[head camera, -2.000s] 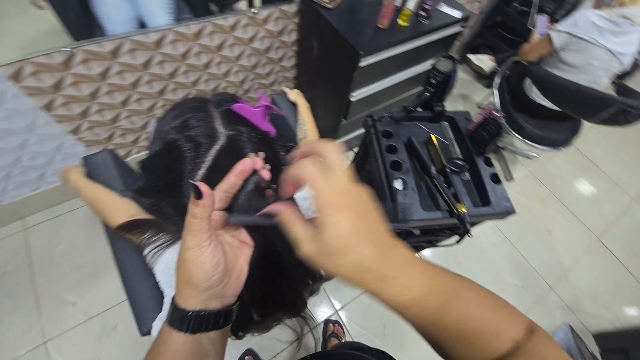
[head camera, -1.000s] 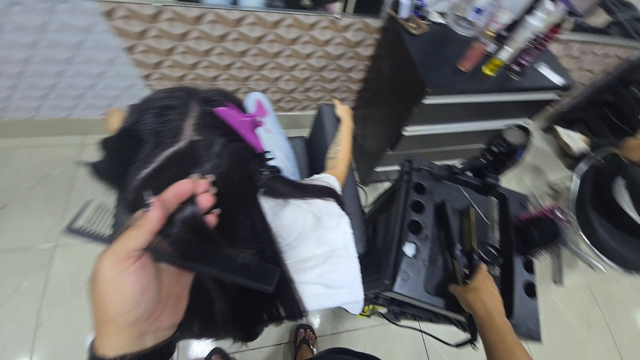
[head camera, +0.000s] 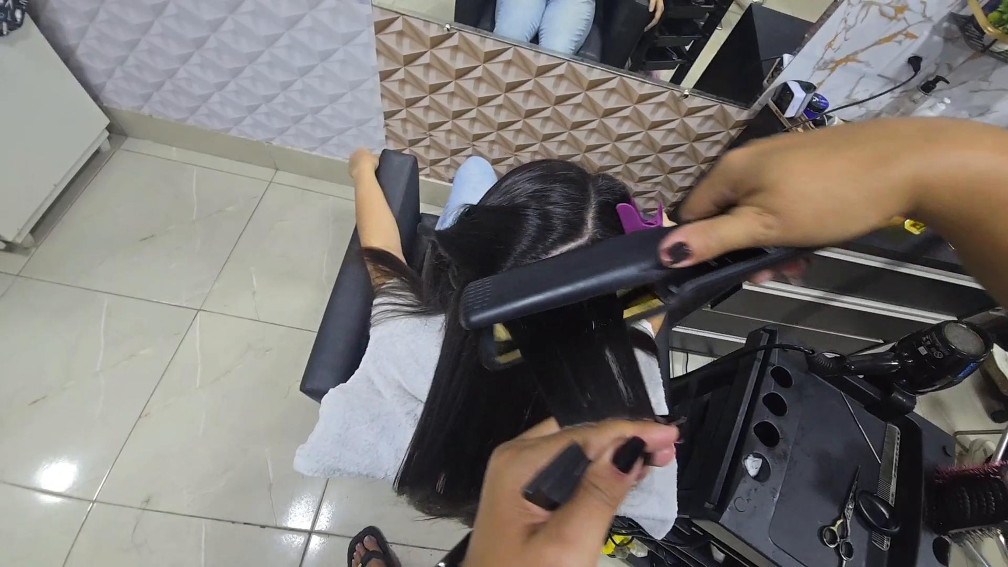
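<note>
My right hand (head camera: 787, 189) grips a black hair straightener (head camera: 567, 276), whose plates lie across a section of a seated person's long dark hair (head camera: 579, 362). Below it, my left hand (head camera: 575, 480) pinches that section near its lower end, and a black comb's end (head camera: 556, 476) sticks out of the same fist; the rest of the comb is hidden. A purple hair clip (head camera: 638, 219) sits in the hair beside the parting. A white towel (head camera: 378, 394) covers the person's shoulders.
At the right stands a black salon trolley (head camera: 811, 496) with scissors (head camera: 843, 520), a hair dryer (head camera: 929, 358) and a round brush (head camera: 972, 496). A black drawer cabinet (head camera: 787, 307) is behind it. The chair's armrest (head camera: 346, 315) is left of the person, and a mirror (head camera: 709, 47) hangs ahead.
My right hand has come from the trolley to the hair with the straightener. My left hand has moved down along a hair section. The view has swung considerably.
</note>
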